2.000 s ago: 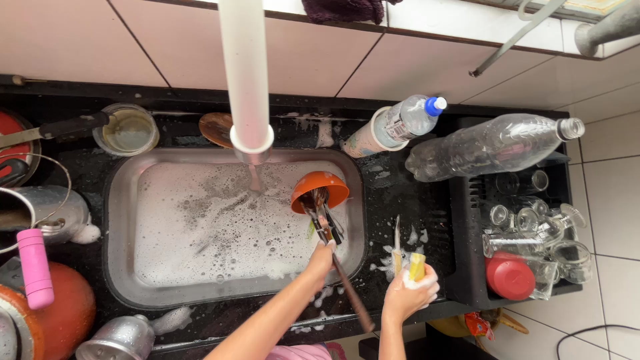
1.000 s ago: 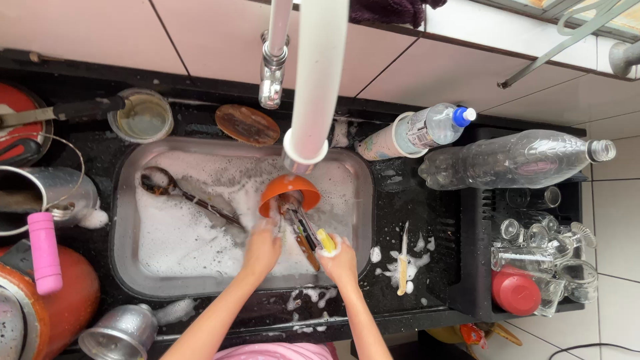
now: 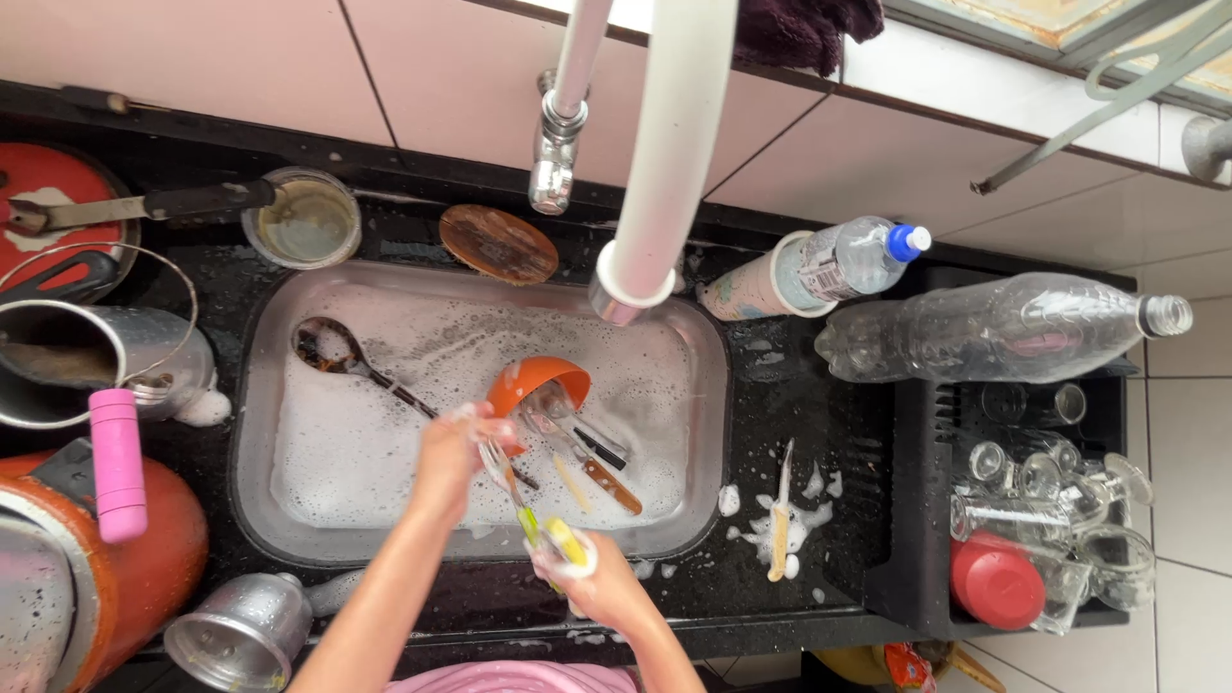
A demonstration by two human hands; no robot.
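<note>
My left hand [image 3: 452, 452] has its soapy fingers on the metal end of a green-handled fork [image 3: 513, 489] over the sink's front part. My right hand [image 3: 592, 577] holds a yellow sponge [image 3: 566, 541] against the fork's handle. Just behind, an orange bowl [image 3: 544, 373] lies tilted in the suds with cutlery, including a wooden-handled utensil [image 3: 612, 483], spilling from it. A dark long-handled spoon [image 3: 327, 345] rests in the foam at the left of the steel sink [image 3: 248, 423]. On the counter to the right lies a knife with a pale handle [image 3: 780, 539] amid foam.
A white spout [image 3: 674, 144] hangs over the sink's back edge. Two plastic bottles [image 3: 991, 327] [image 3: 852, 260] lie at the right behind a black dish rack [image 3: 910, 500] of glasses. At left are an orange pot [image 3: 173, 539], a metal pot [image 3: 173, 346] and a metal cup [image 3: 241, 626].
The bunch of cutlery held near the orange bowl one second ago now rests by it in the suds. My hands have come forward from the bowl, with the fork between them.
</note>
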